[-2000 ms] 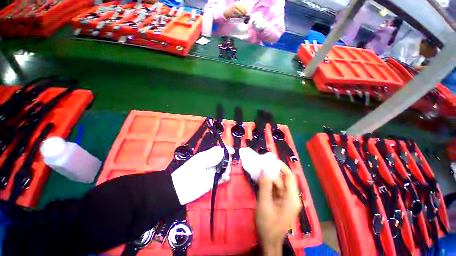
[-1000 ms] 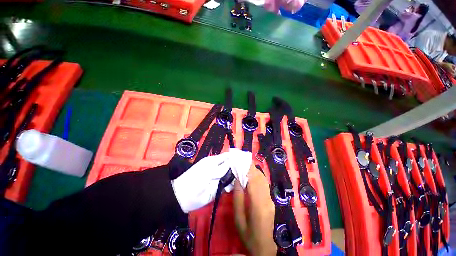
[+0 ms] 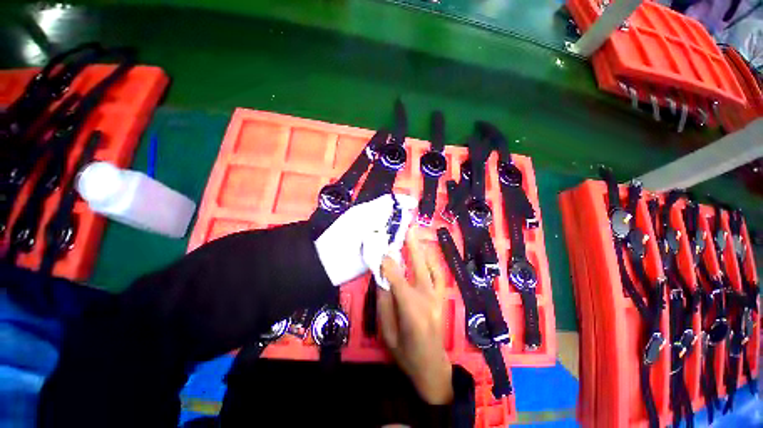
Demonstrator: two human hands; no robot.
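Observation:
My left hand (image 3: 351,242), in a white glove, holds a black-strapped wristwatch (image 3: 394,219) above the middle of the orange-red watch tray (image 3: 255,116). Much of this watch is hidden by the glove, the cloth and my fingers. My bare right hand (image 3: 416,305) is against it from the right, with a white wiping cloth (image 3: 407,203) at its fingertips. The cloth and glove are hard to tell apart where they meet. Several watches with dark round dials lie across the tray's right side, and more lie at its lower left.
A white plastic bottle (image 3: 138,199) lies left of the tray. A neighbouring tray (image 3: 125,150) with black-strapped watches is at far left. Stacked trays (image 3: 590,309) with watches stand at right. A grey bar (image 3: 703,165) slants at upper right, near another orange-red tray (image 3: 669,46) across the green bench.
The view has tipped down, and the person in pink has left it. The held watch has turned from hanging strap-down to mostly covered. My right hand has turned, its fingers now pointing up at the watch.

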